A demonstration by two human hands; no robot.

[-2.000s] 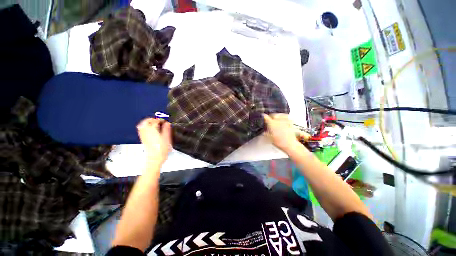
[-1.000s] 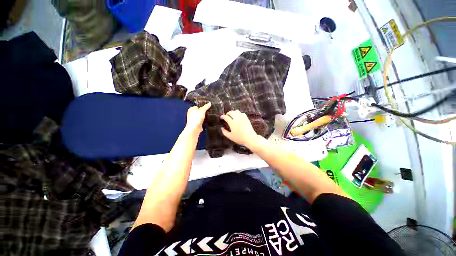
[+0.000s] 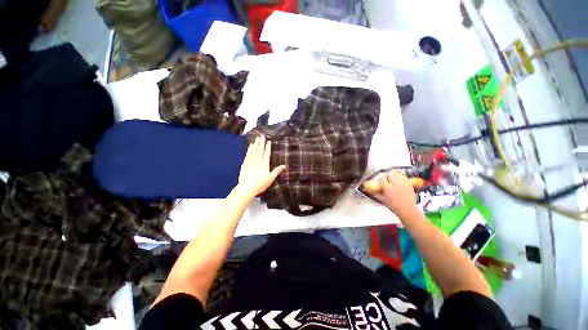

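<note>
A brown plaid garment piece (image 3: 322, 145) lies spread over the right part of the navy padded board (image 3: 167, 159) and onto the white table. My left hand (image 3: 259, 169) lies flat with its fingers spread on the left edge of the plaid, holding nothing. My right hand (image 3: 393, 188) is closed around the tan handle of the steam iron (image 3: 419, 183) at the table's right edge, to the right of the cloth. The iron's plate is mostly hidden by my hand.
A crumpled plaid bundle (image 3: 198, 90) lies beyond the board. Plaid garments (image 3: 58, 258) and black garments (image 3: 58, 109) are heaped at left. A narrow white board (image 3: 342, 38) and a clear box (image 3: 338, 63) are at the far side. A black hose (image 3: 516, 132) runs right.
The plaid piece has been laid flatter on the board. My right hand has left the cloth and taken hold of the iron's handle. My left hand has opened flat on the cloth.
</note>
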